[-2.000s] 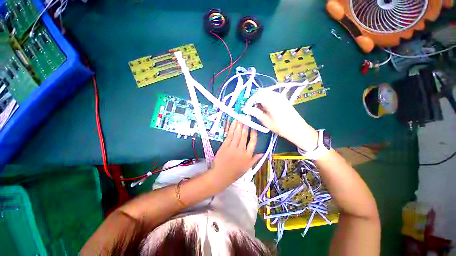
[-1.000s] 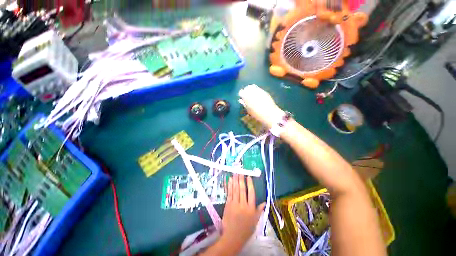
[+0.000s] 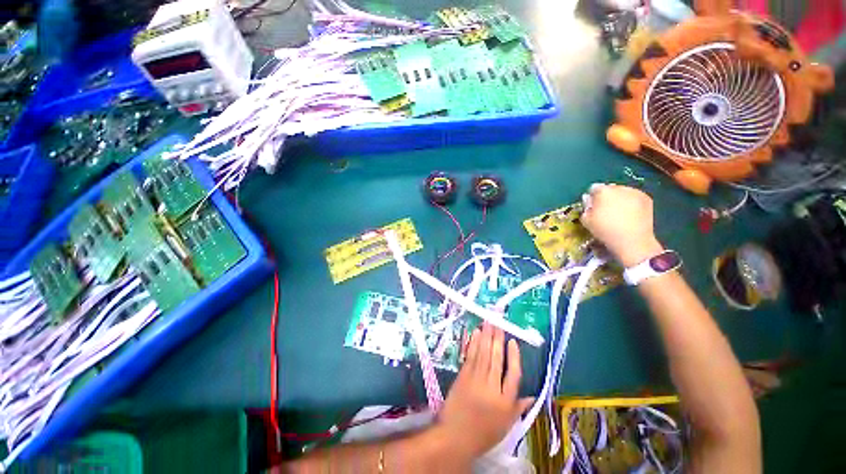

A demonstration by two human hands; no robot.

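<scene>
The green main board [image 3: 385, 326] lies at the centre, beside a smaller green connector board [image 3: 531, 310] with white cables looping from it. My left hand [image 3: 482, 384] lies flat on the boards' lower edges, holding nothing visible. My right hand [image 3: 620, 224] is over the upper right edge of a yellow key board [image 3: 555, 243], fingers curled; what they grip is hidden. A slim yellow board [image 3: 373, 252] lies at the left with a white flat cable [image 3: 410, 301] on it. A loose cable end lies over the connector board.
Two black speakers, a left one [image 3: 441, 188] and a right one [image 3: 487, 190], lie behind. Blue trays hold boards at the back [image 3: 436, 131] and left [image 3: 243, 270]. An orange fan [image 3: 640, 116] and a small spool [image 3: 747, 276] are right. A yellow basket [image 3: 620, 403] is below; a white power supply [image 3: 193, 57] stands back left.
My right hand has left the cables at the connector board and moved out to the key board. My left hand stays on the boards. The camera view has shifted, showing more trays.
</scene>
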